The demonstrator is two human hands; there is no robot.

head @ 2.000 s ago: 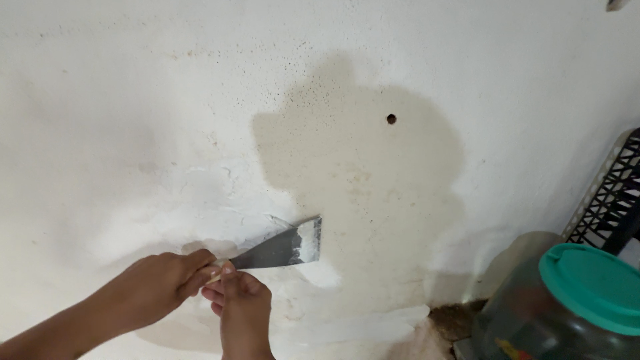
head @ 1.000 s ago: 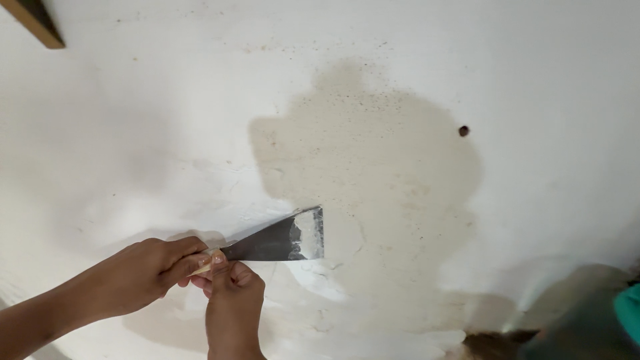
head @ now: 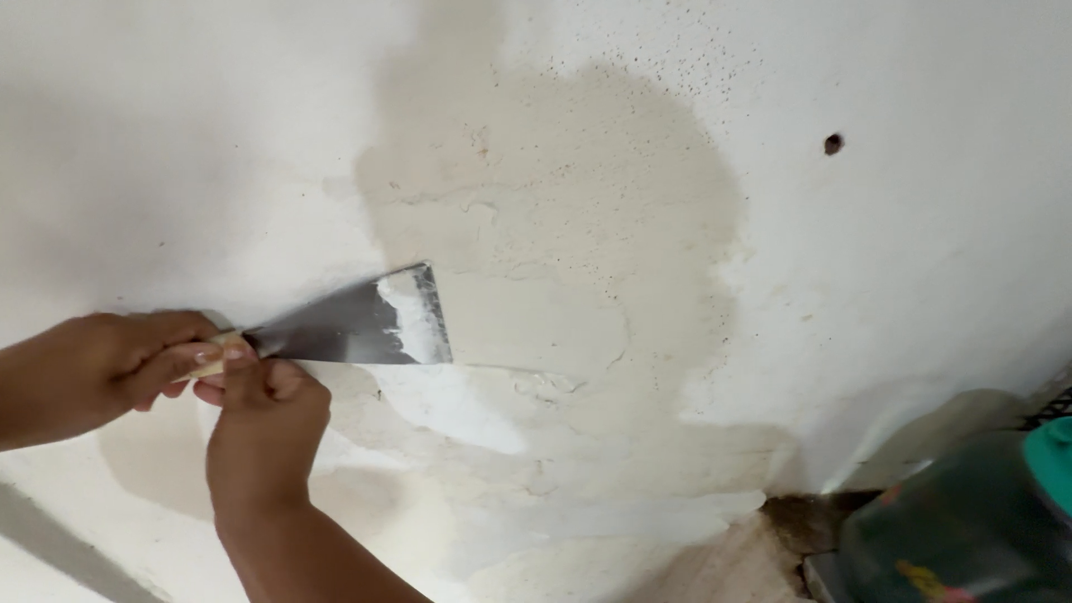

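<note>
A putty knife with a dark metal blade and a light handle lies against the white wall, blade pointing right. White filler coats the blade near its front edge. My left hand grips the handle from the left. From below, my right hand holds the handle close to where the blade begins, its fingers touching those of my left hand. Right of the blade, a beige patch on the wall shows ridges of filler and small dark specks.
A small dark hole is in the wall at upper right. At lower right stands a dark see-through container with a green lid. Beside it, the wall's lower edge has a broken brown area.
The view has shifted over the wall. Both hands keep hold of the putty knife; ridged filler now shows right of the blade.
</note>
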